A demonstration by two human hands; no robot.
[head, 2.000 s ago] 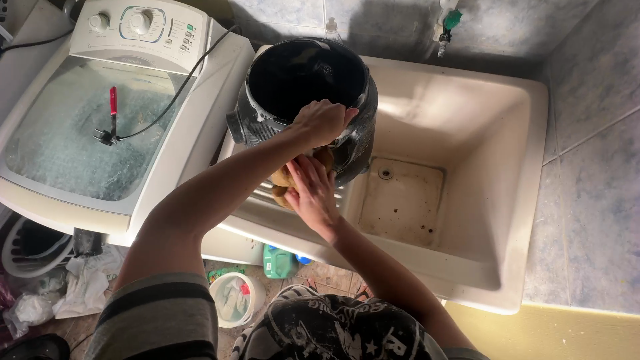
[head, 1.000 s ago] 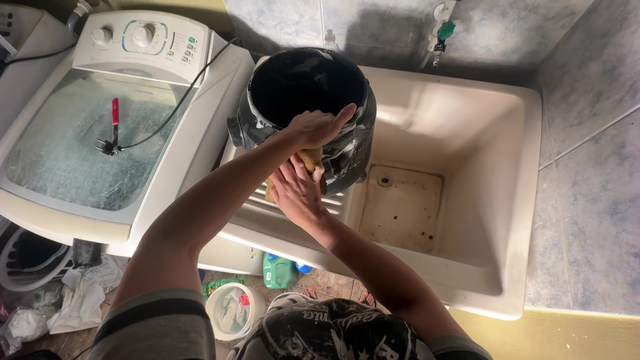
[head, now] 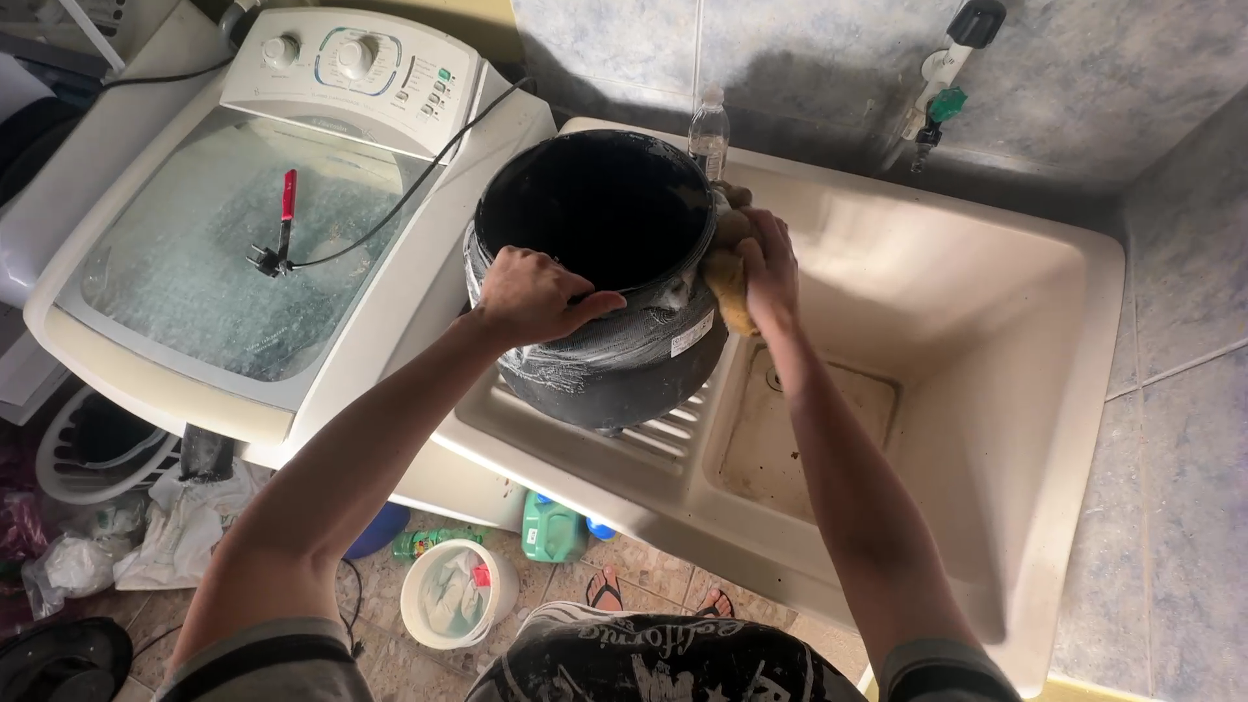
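Observation:
A black bucket-like container (head: 585, 380) with whitish smears on its outside stands on the ribbed ledge of the laundry sink (head: 1024, 390). My left hand (head: 541, 297) grips its near-left rim, fingers over the edge and thumb pointing right. My right hand (head: 770, 273) presses a tan-brown cloth (head: 726, 283) against the container's right side, just below the rim. A small white label is stuck on the container's side near the cloth. The container's inside is dark, and its bottom cannot be made out.
A clear plastic bottle (head: 709, 136) stands behind the container. At left is a washing machine (head: 361, 117) with red-handled pliers (head: 288, 200) and a cable plug on its lid. The tap (head: 941, 102) is on the tiled wall. A white bucket (head: 458, 595) and a green jug (head: 553, 529) stand on the floor.
My right hand has moved with the cloth from the container's near side around to its right side. My left hand has shifted left along the rim.

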